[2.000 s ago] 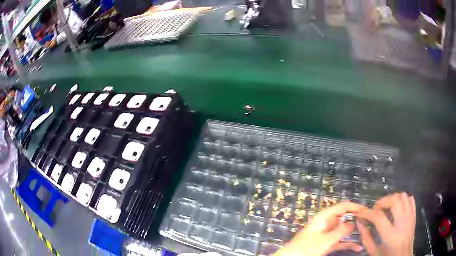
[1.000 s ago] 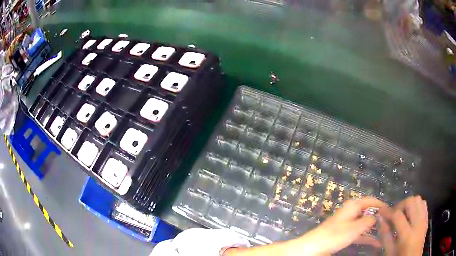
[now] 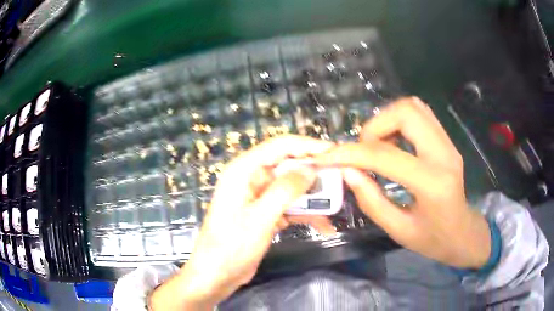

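Observation:
A white housing [image 3: 331,193] with a dark slot is held between both hands, over the near right part of the clear blister tray [image 3: 130,200]. My left hand [image 3: 243,212] grips its left side, the thumb on its face. My right hand [image 3: 413,176] has its fingertips at the housing's top and right edge; whether they hold a small part is hidden. Gold-yellow small parts [image 3: 203,146] lie in the tray's middle pockets, black small parts [image 3: 316,85] in its right pockets.
Black stacked trays [image 3: 64,200] with white housings stand at the left, above blue plastic [image 3: 94,293]. At the right are a blurred red button [image 3: 502,136] and a thin silver rod [image 3: 472,144]. A small part [image 3: 118,59] lies on the green mat.
The view has turned right and down, so the trays appear further left. Both hands and the housing now show closer and more central, with the housing's face visible.

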